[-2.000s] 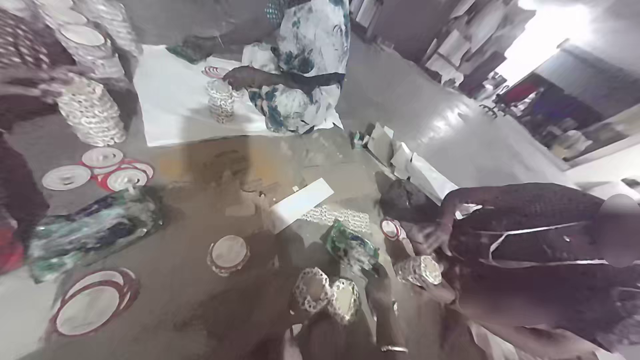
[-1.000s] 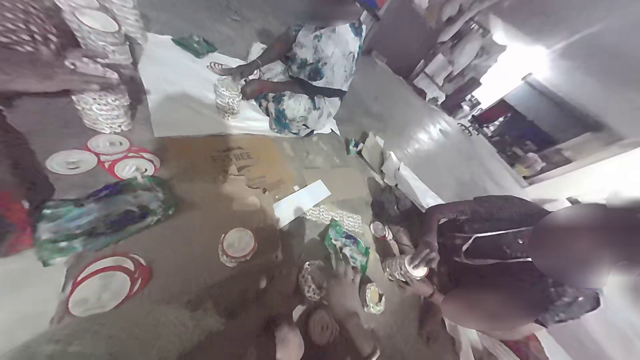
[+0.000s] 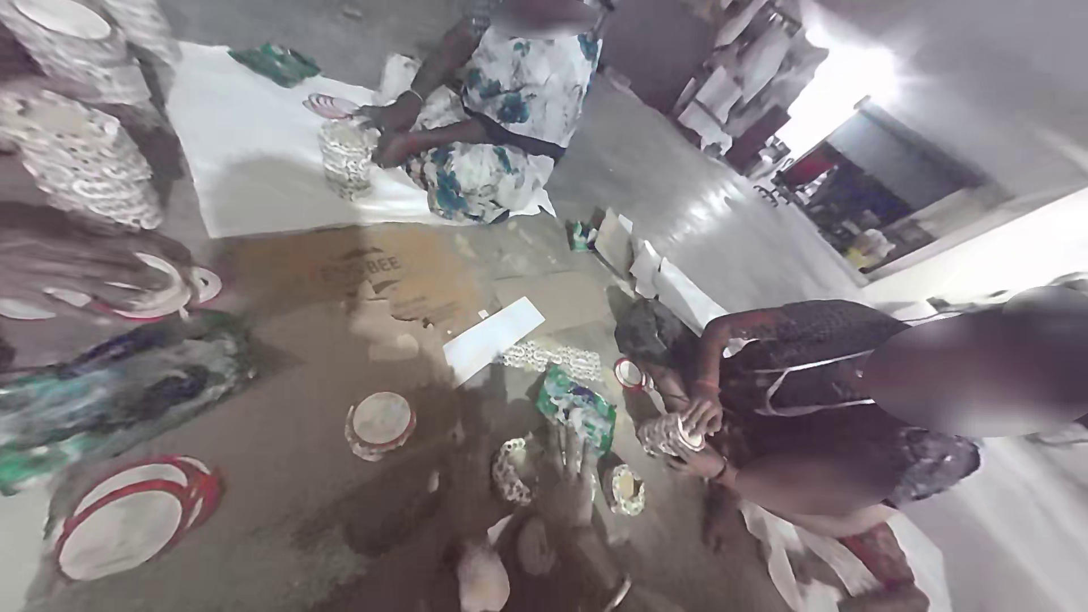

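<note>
My right hand [image 3: 576,489], a bangle at its wrist, reaches up from the bottom with blurred fingers extended at the lower edge of a green and white plastic packet [image 3: 580,406]. To its left stands a beaded-looking ring stack [image 3: 512,470]; to its right is a smaller one [image 3: 627,490]. A pale, blurred shape at the bottom appears to be my left hand [image 3: 483,578]; its fingers are unclear. A dim round item [image 3: 535,546] lies between the two hands. Further left, a round white piece with a red rim [image 3: 382,421] rests on the brown floor covering.
Co-workers sit at the right [image 3: 807,374] and top [image 3: 501,110], hands at ring stacks. Another person's hand [image 3: 93,263] reaches in from the left, near tall stacks [image 3: 85,157]. Red-rimmed discs [image 3: 123,531] lie lower left. A white strip [image 3: 493,338] lies centrally, beside patterned pieces [image 3: 552,359].
My right hand has moved up to the green packet since the oldest frame. The left co-worker's hand has come down from the tall stack to the red-rimmed discs.
</note>
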